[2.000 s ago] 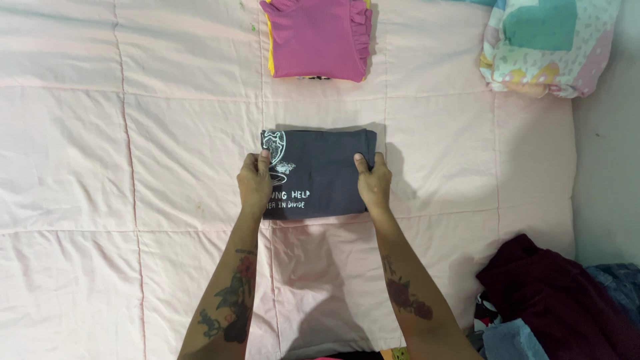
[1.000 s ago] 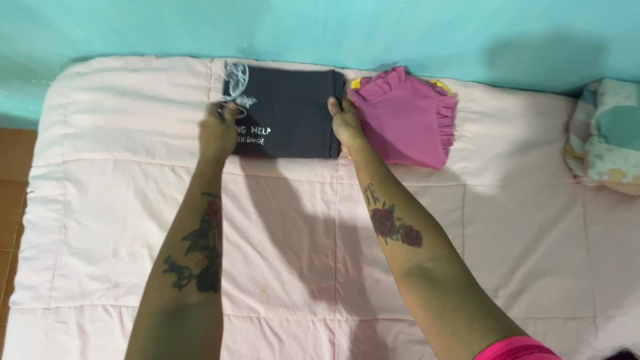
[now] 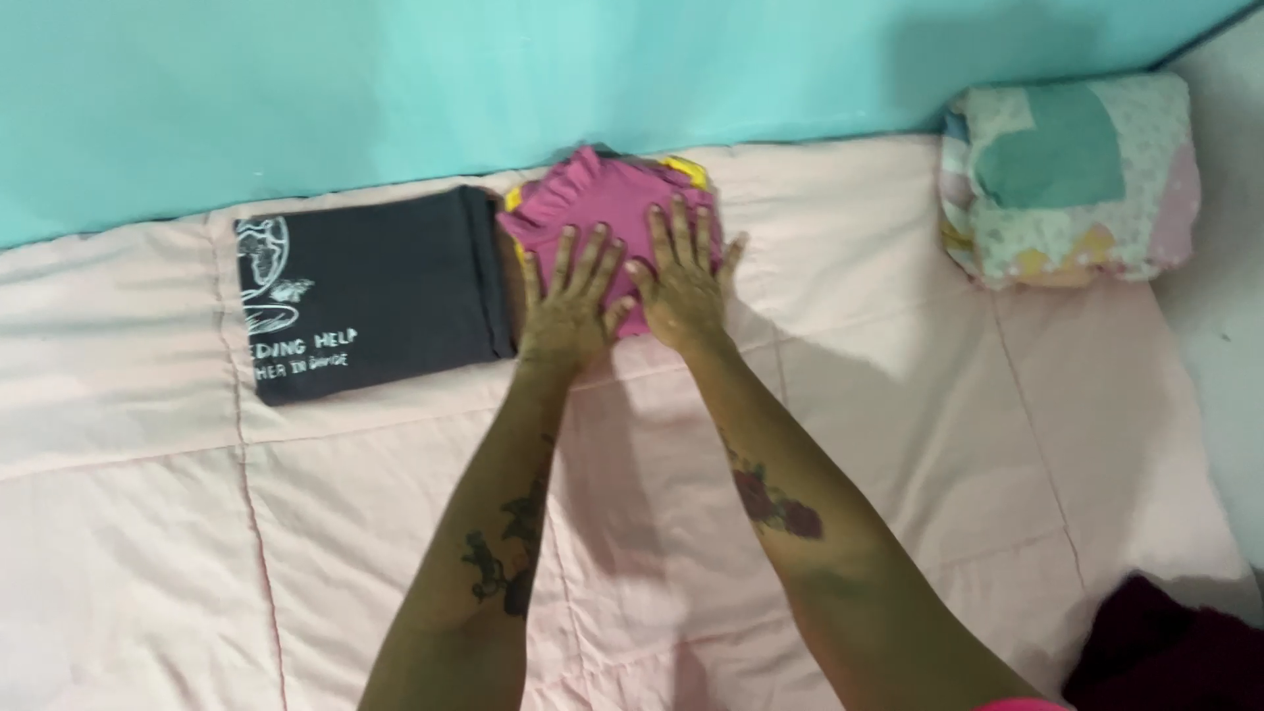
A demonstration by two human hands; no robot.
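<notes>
A pink garment (image 3: 607,197) with ruffled edges lies folded on the pink quilt, with yellow cloth showing at its edges. My left hand (image 3: 573,311) rests flat on its lower left part, fingers spread. Beside it my right hand (image 3: 681,281) presses palm down on the lower right part, its outer finger reaching past the garment's edge. Left of them lies a folded dark grey garment (image 3: 385,286) with white print and lettering; neither hand grips it.
The quilt (image 3: 395,553) covers the bed up to the turquoise wall (image 3: 612,69). A folded patterned blanket (image 3: 1076,178) sits at the back right, near a pale wall (image 3: 1224,296). Dark maroon cloth (image 3: 1165,652) lies at the lower right.
The dark grey garment, held in both hands earlier, now lies released left of the pink one. Both hands have moved right onto the pink garment. The view has shifted towards the wall.
</notes>
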